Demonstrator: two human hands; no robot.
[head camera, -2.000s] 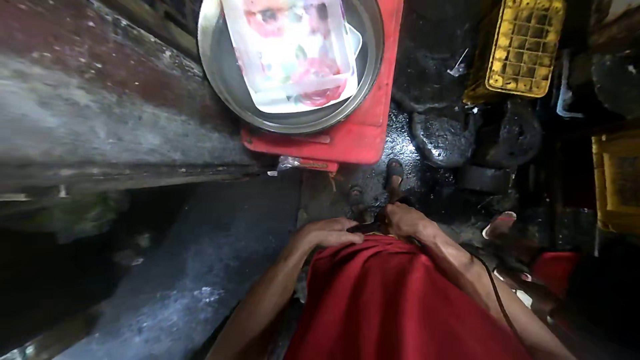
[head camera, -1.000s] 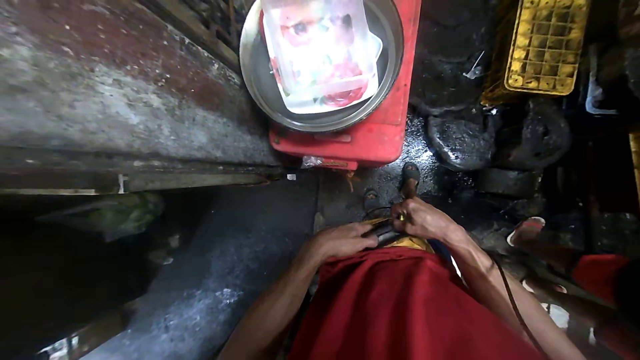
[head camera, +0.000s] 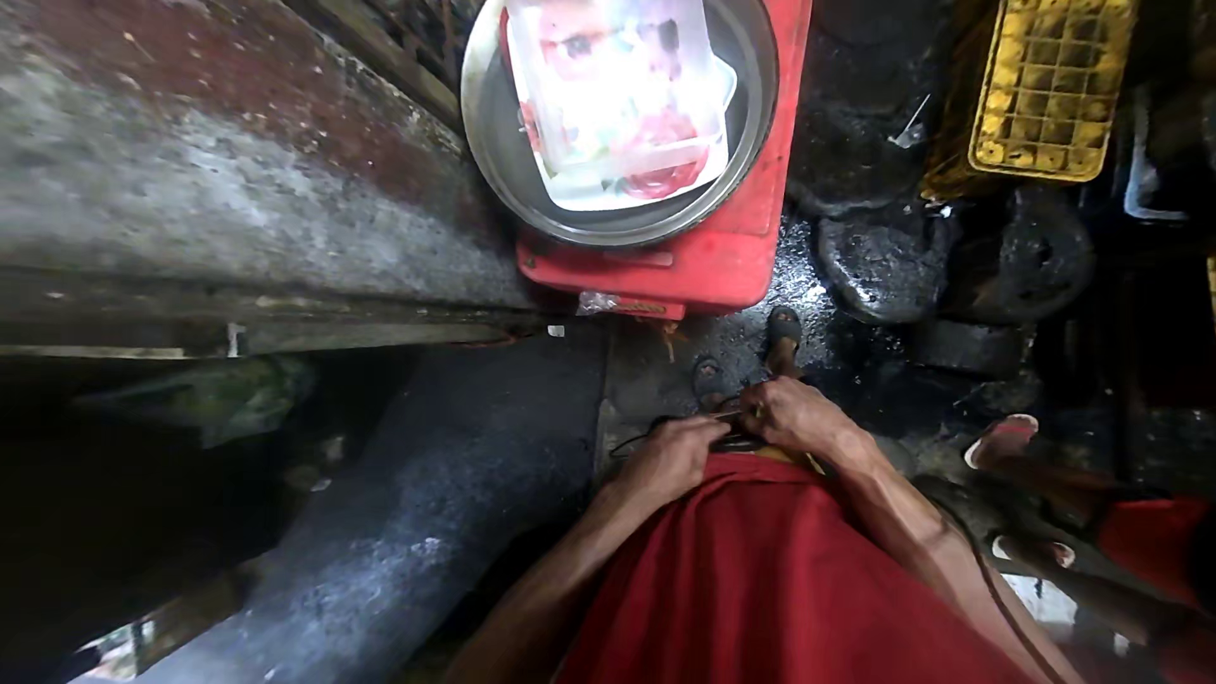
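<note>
My left hand (head camera: 674, 451) is at the waist, just beyond the hem of the red shirt (head camera: 769, 570), its fingers bent over something dark and thin. My right hand (head camera: 790, 415) is curled at the waistband close beside it, and a thin cord-like piece shows between the two hands. What the fingers grip is too small and dark to name. A bit of yellow cloth (head camera: 779, 456) shows under the shirt's hem. Ahead, a round metal basin (head camera: 598, 233) rests on a red plastic cooler-like box (head camera: 731, 266), with translucent plastic containers (head camera: 617, 114) inside the basin.
A worn concrete wall (head camera: 218, 180) runs along the left. Yellow plastic crates (head camera: 1045, 95) stand at the upper right, near black round objects (head camera: 883, 266) on the wet floor. Another person's sandalled foot (head camera: 1007, 439) is at the right. My own sandalled feet (head camera: 784, 328) are below the hands.
Both hands remain at the waist; the fingers have shifted about the dark item there. Yellow cloth shows at the waist from one second ago onward. The view has moved somewhat.
</note>
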